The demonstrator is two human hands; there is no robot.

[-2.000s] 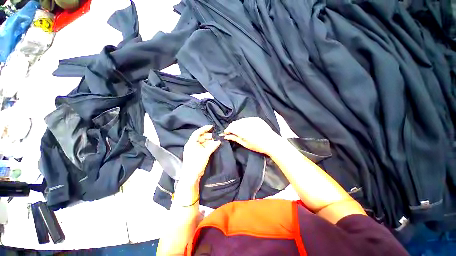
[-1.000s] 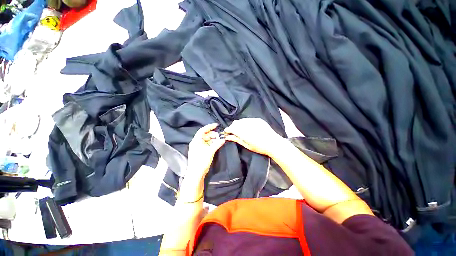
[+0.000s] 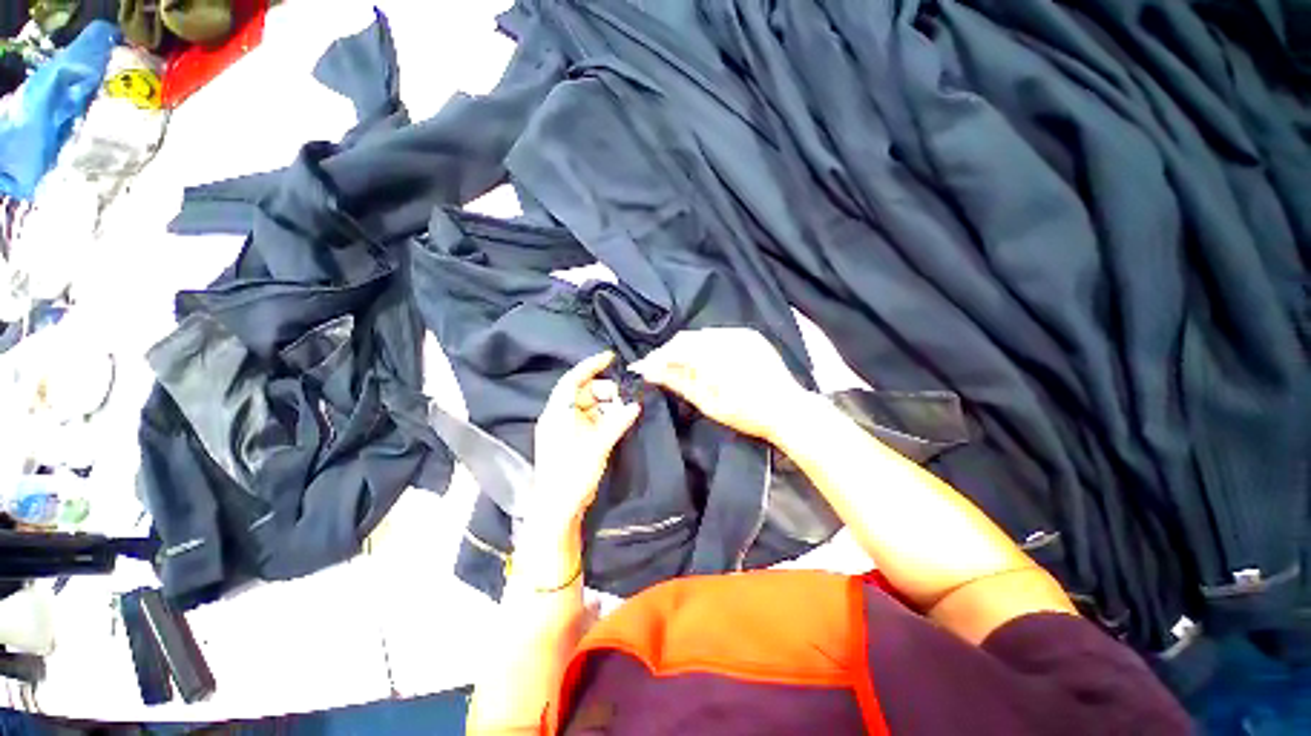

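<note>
Dark grey-blue trousers [image 3: 503, 324] lie crumpled on the white table in front of me. My left hand [image 3: 587, 424] and my right hand [image 3: 719, 377] meet at the middle of these trousers, and their fingertips pinch the dark cloth at a seam or opening. Just above the fingers the cloth is bunched in a loop. Paler grey lining patches [image 3: 798, 506] show beside the right forearm and left of the left wrist. What exactly lies between the fingertips is too small to tell.
A large pile of long dark trousers [image 3: 1006, 259] fills the right side, with small white tags at its near ends. A crumpled heap of trousers [image 3: 288, 431] lies to the left. A black clamp-like object [image 3: 166, 644] is at the left table edge [image 3: 288, 710]. Bags and coloured cloth lie at upper left.
The fingers have shifted slightly at the same spot on the cloth, and the left fingertips are a little more apart from the right ones. The view has shifted slightly.
</note>
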